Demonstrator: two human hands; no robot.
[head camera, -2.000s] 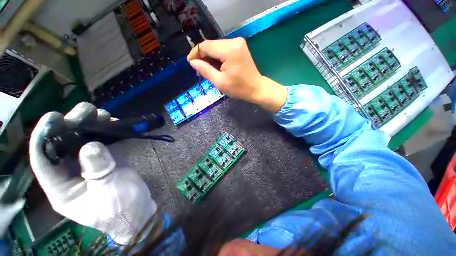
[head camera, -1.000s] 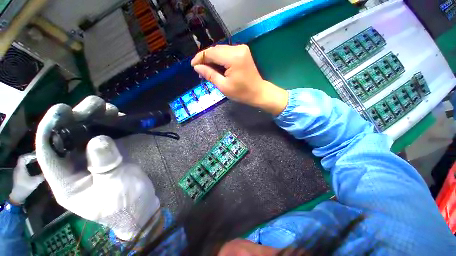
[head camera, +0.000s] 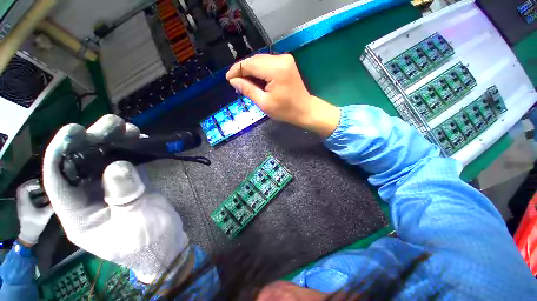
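Observation:
My left hand (head camera: 121, 200), in a white knitted glove, holds a black UV flashlight (head camera: 147, 148) with a wrist strap. Its light falls on a circuit board panel (head camera: 232, 121), which glows blue-white on the black mat (head camera: 318, 194). My right hand (head camera: 274, 85), bare, is over the right end of that panel and hides part of it. Its fingertips pinch a fine stick (head camera: 240, 69); the stick's lower tip cannot be made out. A second, green panel (head camera: 251, 196) lies unlit on the mat nearer to me.
A white tray (head camera: 500, 64) with three panels stands at the right. A blue-edged metal unit (head camera: 132, 59) with orange parts is behind the mat. Another person's gloved hand (head camera: 32, 214) is at the left edge, near more boards (head camera: 72, 282). Hair blurs the bottom.
Over the last second my hands barely move and the light stays on the same panel. The other person's gloved hand, absent two seconds ago, shows at the left and has shifted slightly right.

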